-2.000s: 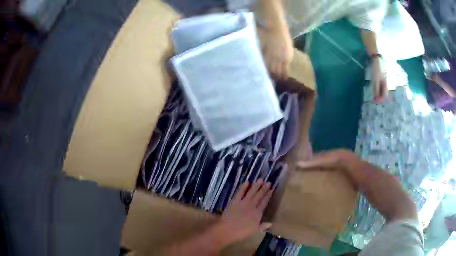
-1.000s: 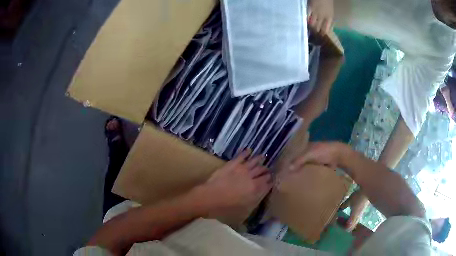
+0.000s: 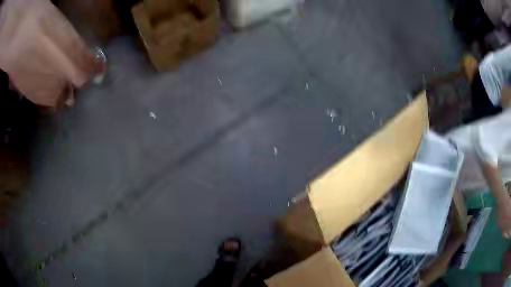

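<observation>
A large open brown carton [image 3: 367, 174] stands at the lower right, its flaps folded out. Thin dark and white items [image 3: 372, 241] stand tightly packed in it. A white-grey flat stack [image 3: 424, 207] lies on top of them. Neither of my hands is in view.
Grey floor with small white litter fills the middle. A foot in a dark sandal [image 3: 230, 249] is at the bottom. A brown carton [image 3: 179, 31] stands at the top. A person in pink [image 3: 42, 53] is upper left; a person in white [image 3: 496, 140] stands right, beside a green bench [image 3: 486, 246].
The view has swung left over the floor, so the carton now sits at the lower right. Both my hands, earlier at the carton, have left the picture.
</observation>
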